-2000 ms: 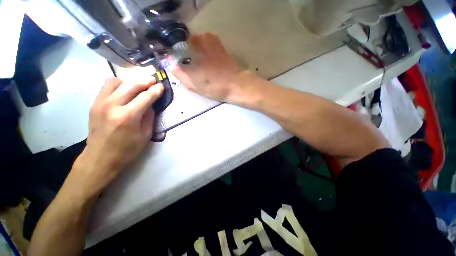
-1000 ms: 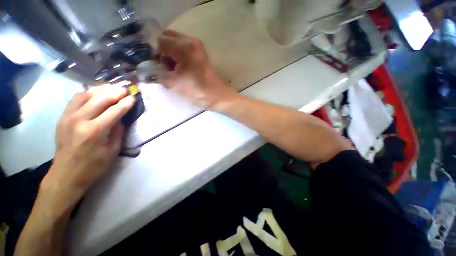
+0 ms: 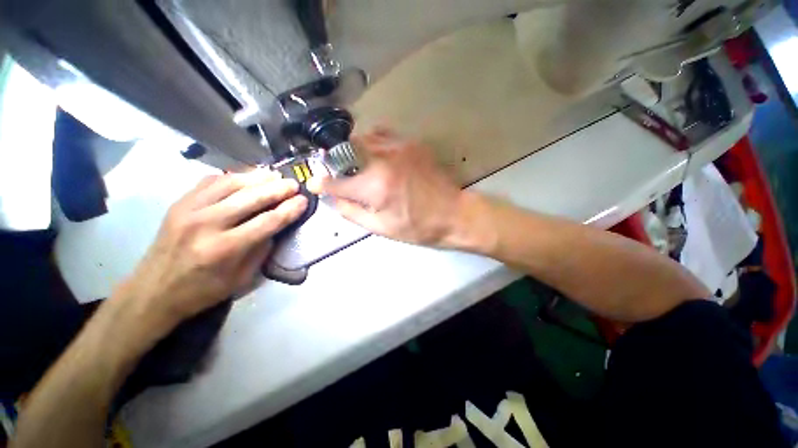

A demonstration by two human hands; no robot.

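Note:
My left hand [image 3: 223, 232] presses and holds a narrow black band [image 3: 299, 219] by the presser foot with its yellow spot [image 3: 302, 171]. The band curves under my left fingertips. Dark cloth [image 3: 184, 346] hangs below my left wrist over the table's front edge. My right hand [image 3: 407, 188] is right of the needle area, its fingertips close to the foot and the ridged round dial [image 3: 341, 157]; whether it grips anything is hidden. The machine head [image 3: 227, 70] stands above both hands.
The white table [image 3: 560, 197] has a beige bed area [image 3: 472, 105]. Dark cut pieces [image 3: 79, 171] lie at left. A small red-dark tool [image 3: 656, 127] lies at the table's right end. A red basket [image 3: 779, 236] with white and dark scraps stands at right.
The view has shifted. My right hand has come down from beside the dial, fingertips now closer to the foot. My left hand stays on the band, its fingers flatter. More dark cloth shows below my left wrist.

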